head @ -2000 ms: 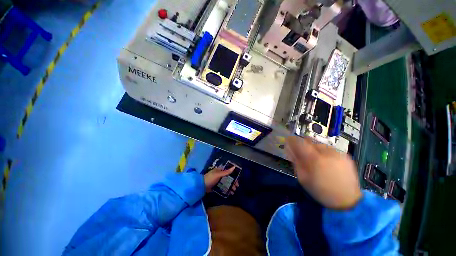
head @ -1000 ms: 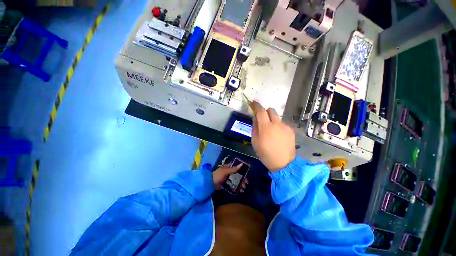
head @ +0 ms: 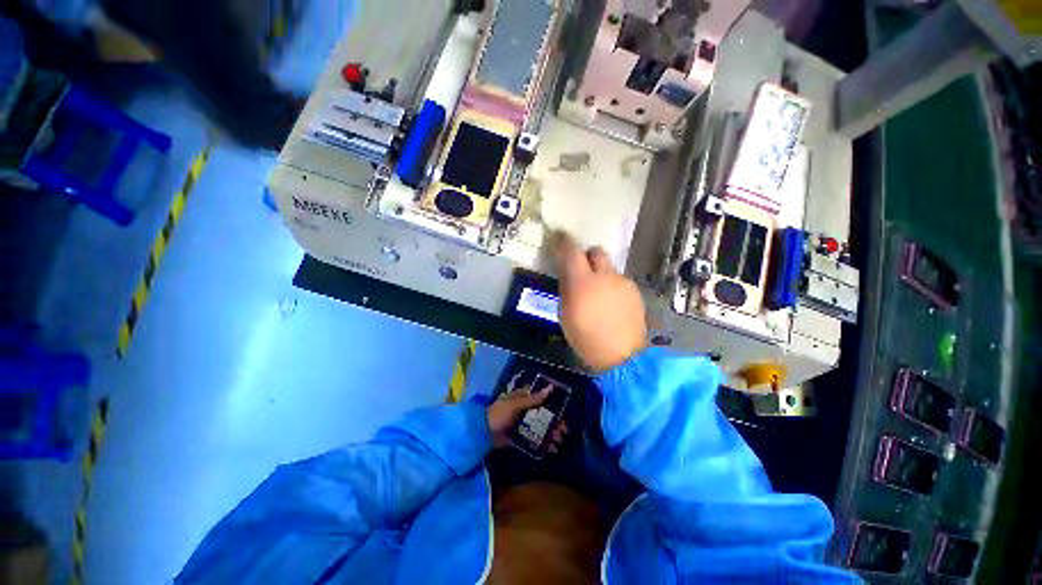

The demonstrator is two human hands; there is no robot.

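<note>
My left hand is low in front of my body and holds a dark phone unit with a pinkish rim. My right hand is over the front of the machine, partly covering the touch display. Its fingertips are blurred near the left fixture's lower right corner; I cannot tell whether they hold something. An opened phone lies in the left fixture beside a blue clamp. Another opened phone lies in the right fixture beside its blue clamp.
Several pink-rimmed phones lie on the green surface at the right. A pale metal block stands between the fixtures. A yellow-ringed button is at the machine's front right. Blue stools stand on the floor at the left. A dark blurred shape is at the upper left.
My right hand has moved from the machine's front right edge to the middle, by the left fixture. A thin tool showed in its fingers one second ago. My left hand still holds the phone.
</note>
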